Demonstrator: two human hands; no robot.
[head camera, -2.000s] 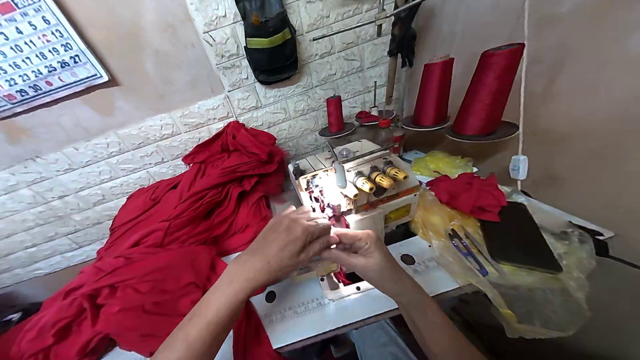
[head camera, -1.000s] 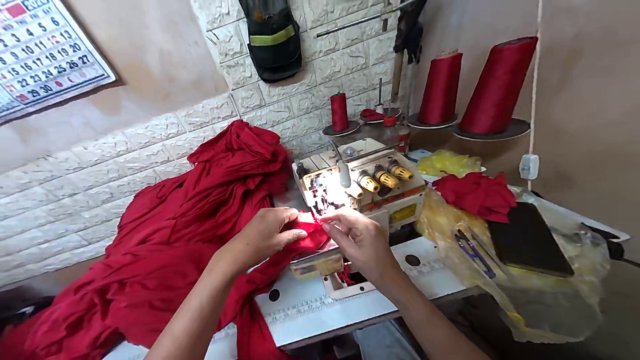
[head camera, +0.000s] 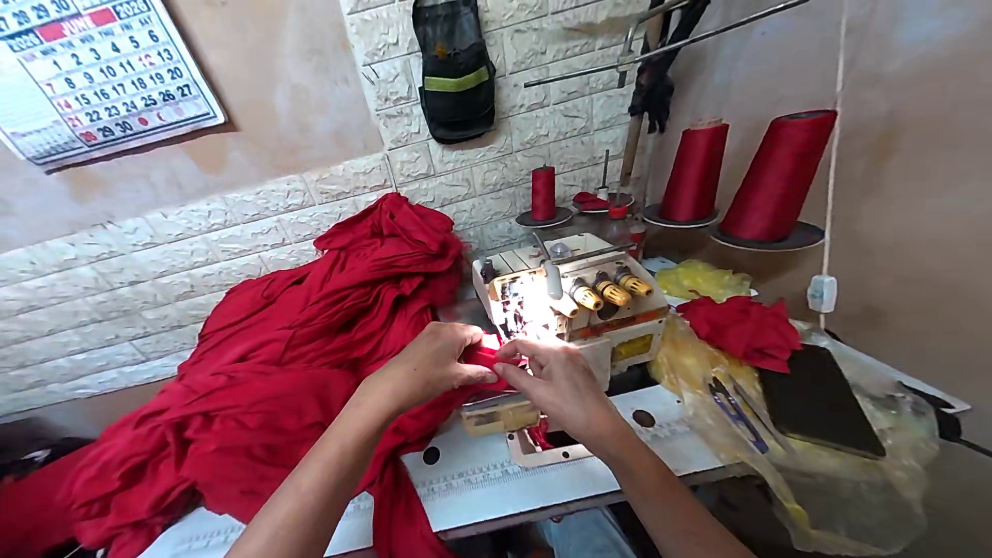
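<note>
A serger sewing machine (head camera: 573, 294) with yellow tension dials stands lit at its needle area. Just in front of that area, my left hand (head camera: 434, 364) pinches a folded edge of red fabric (head camera: 482, 355) between thumb and fingers. My right hand (head camera: 554, 384) grips the same edge from the other side, its fingertips close to the left ones. A large heap of red fabric (head camera: 310, 349) lies left of the machine, and part of it hangs over the table's front. The needle and presser foot are hard to make out in the glare.
Red thread cones (head camera: 783, 178) stand on holders behind the machine. At right, a clear plastic bag (head camera: 852, 496) lies under thread snips (head camera: 736, 415), a dark flat device (head camera: 818, 403) and a red scrap (head camera: 740, 332). The white table (head camera: 535, 484) bears ruler markings. A metal rod (head camera: 666, 48) crosses above.
Two seconds ago both hands were together in front of the needle area; a second ago they held the red fabric up slightly apart. Now the fingertips are closer together on the fabric.
</note>
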